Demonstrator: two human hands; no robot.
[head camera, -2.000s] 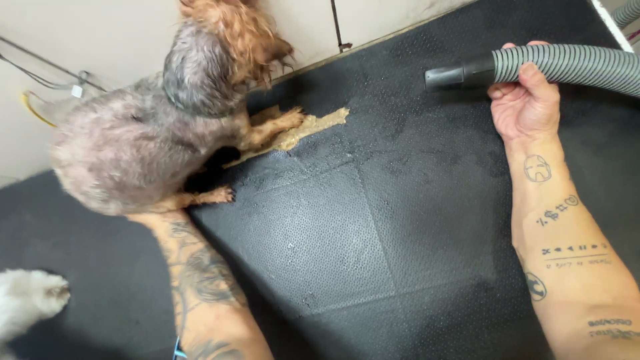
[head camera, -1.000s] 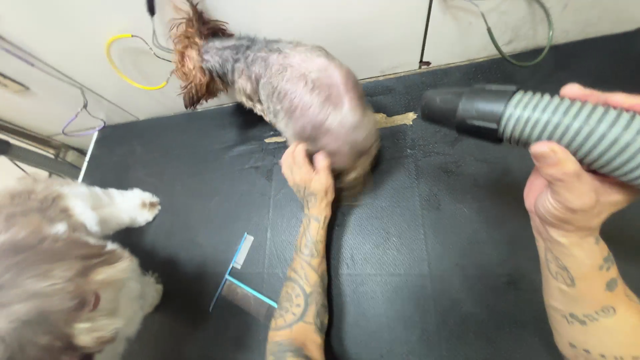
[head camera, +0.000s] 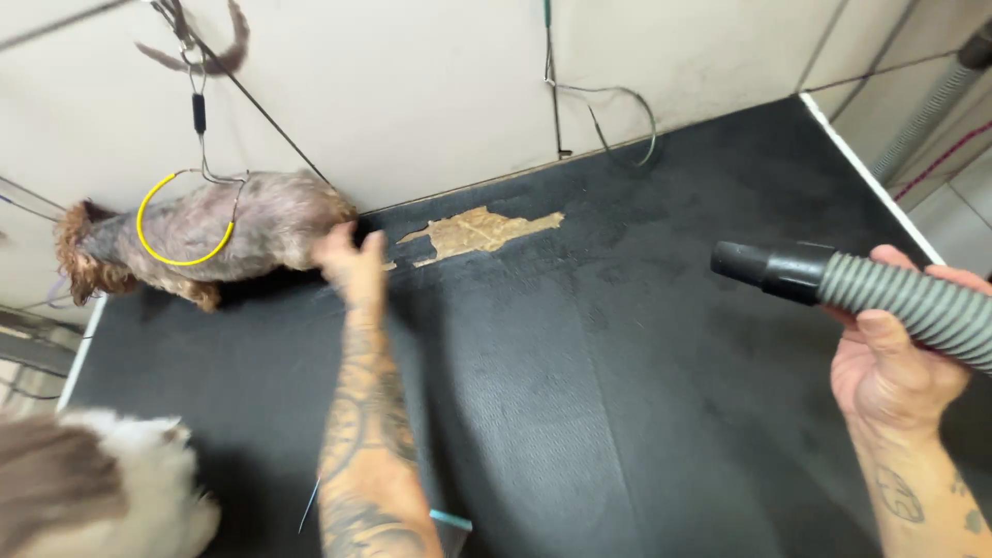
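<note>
A short-haired grey and brown dog (head camera: 271, 221) stands by the wall at the left of the black table, its head away to the left. My left hand (head camera: 349, 260) is at the dog's rump with its fingers spread; whether it touches the fur I cannot tell. My right hand (head camera: 899, 349) is closed around the grey ribbed hose of a pet dryer (head camera: 907, 298), whose black nozzle (head camera: 763, 270) points left over the table. A yellow-sleeved grooming loop (head camera: 142, 221) hangs in front of the dog's side.
A brown and white dog (head camera: 101, 480) is at the lower left. Partly behind my left forearm lies a light blue comb-like tool (head camera: 451, 521). The black table mat (head camera: 527, 372) has a torn tan patch (head camera: 484, 230). A green loop (head camera: 651, 128) hangs at the wall.
The small dog faced right two seconds ago and now faces left, farther along the table. My left hand has moved from under its belly to its rump. The hose stays in my right hand.
</note>
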